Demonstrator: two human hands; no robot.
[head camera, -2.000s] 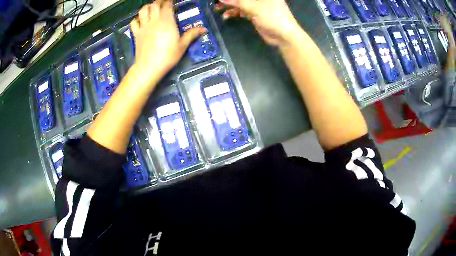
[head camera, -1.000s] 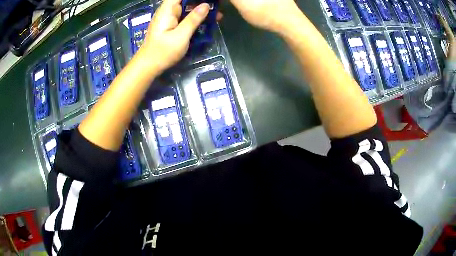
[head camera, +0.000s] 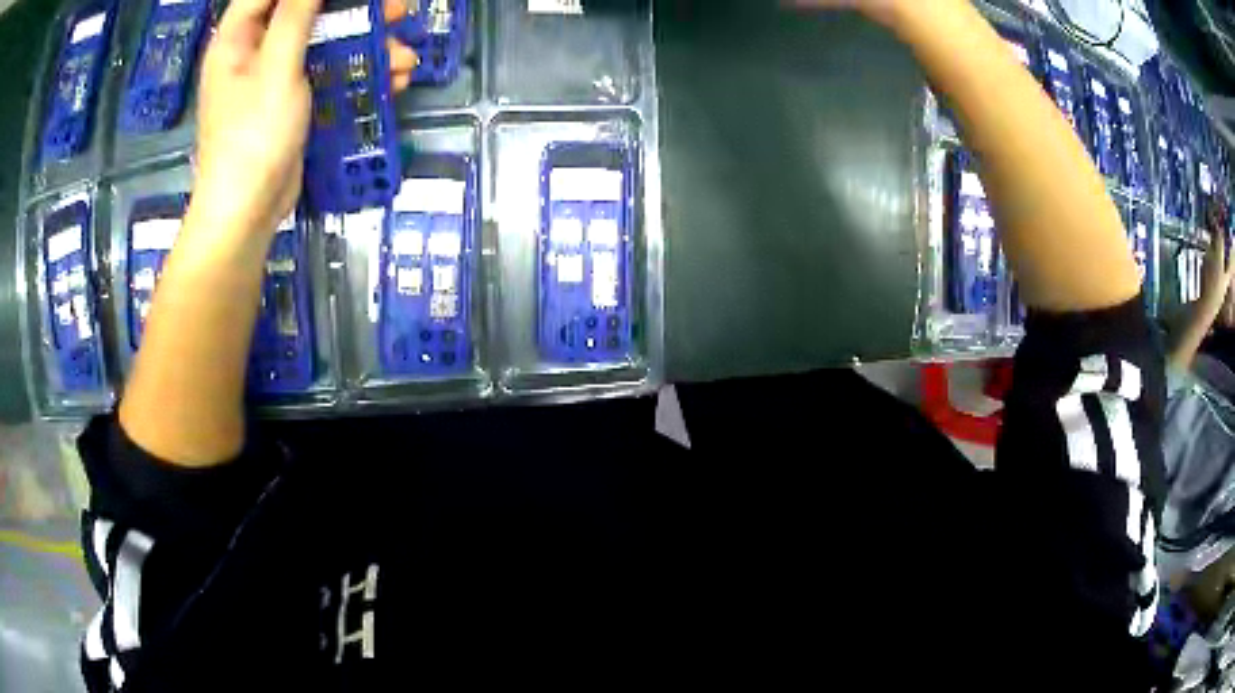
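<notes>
My left hand (head camera: 257, 115) holds a blue unit (head camera: 350, 122) with pale labels on its face, raised above the clear blister tray (head camera: 653, 257). The upper right pocket (head camera: 562, 61) of that tray holds no unit. Blue units lie in the other pockets in view, such as the lower right one (head camera: 588, 257). My right forearm reaches over the mat to the top edge. Only the base of my right hand (head camera: 867, 6) shows there; its fingers are cut off by the frame.
A second clear tray (head camera: 935, 332) with blue units lies to the right on the dark-green mat (head camera: 786, 203). A red stool (head camera: 964, 406) stands below the bench edge. Another person's arm (head camera: 1203, 305) is at the far right.
The view has turned right. My left hand has lifted the unit out of the upper right pocket and moved it left over the tray. My right hand has moved further right, to the top edge.
</notes>
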